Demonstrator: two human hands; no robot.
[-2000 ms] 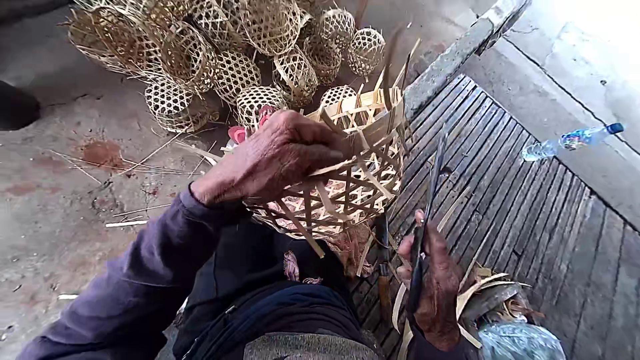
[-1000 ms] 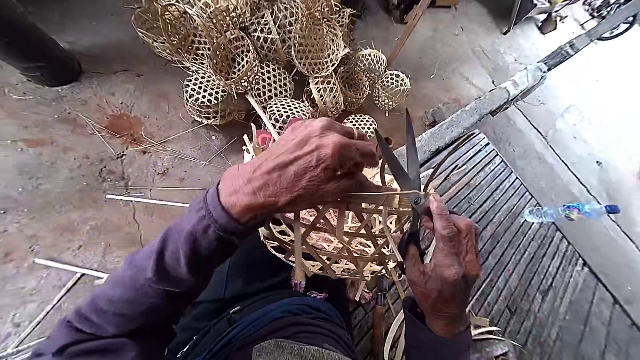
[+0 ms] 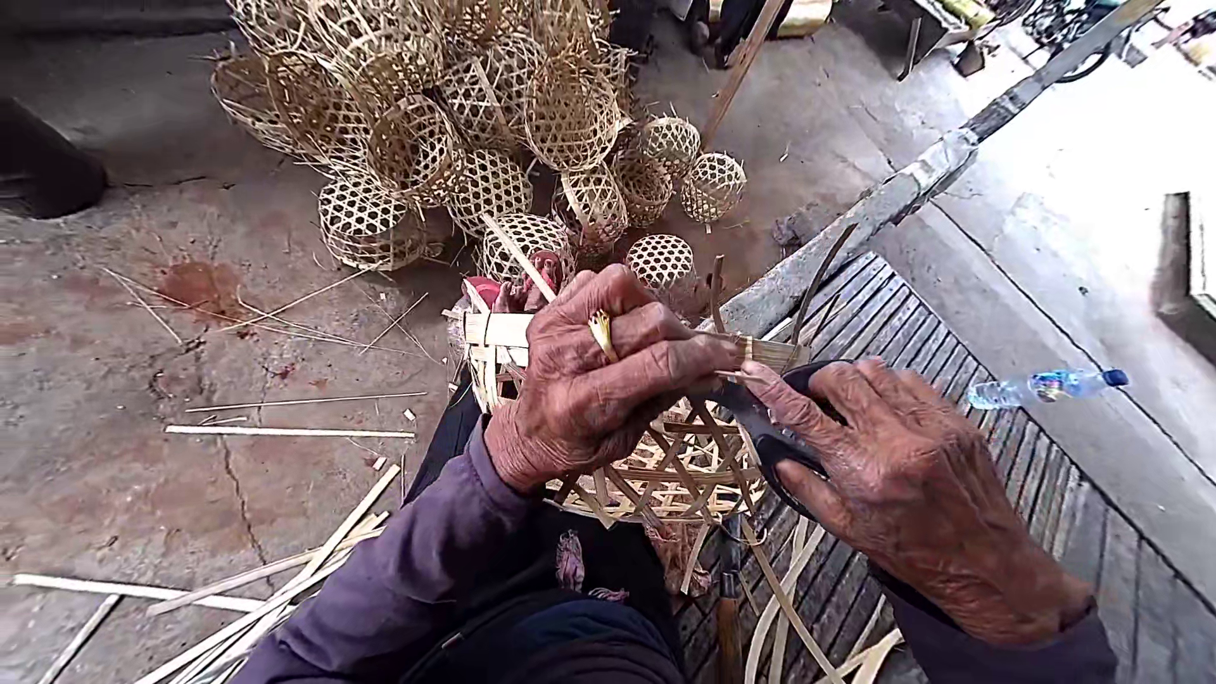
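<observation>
An open-weave bamboo basket (image 3: 679, 465) rests over my lap. My left hand (image 3: 603, 375), with a ring on one finger, grips its rim and covers part of it. My right hand (image 3: 893, 475) has its fingers through the dark handles of a pair of scissors (image 3: 774, 442). The blades are mostly hidden behind my left hand, at the rim's right side. My right thumb and the left fingertips nearly meet at a thin strip by the rim. Whether the blades are on a strip I cannot tell.
Many woven bamboo baskets (image 3: 570, 114) are heaped on the floor ahead. Bamboo strips (image 3: 285, 432) lie at left. A slatted bamboo bench (image 3: 912, 332) with a wooden rail (image 3: 855, 214) is at right, with a plastic bottle (image 3: 1045, 387) at its edge. A knife handle (image 3: 729, 617) is beside my lap.
The scissors were low at the right two seconds ago, then raised with blades spread near the rim. Now they are lower behind my left hand, and both hands are close together.
</observation>
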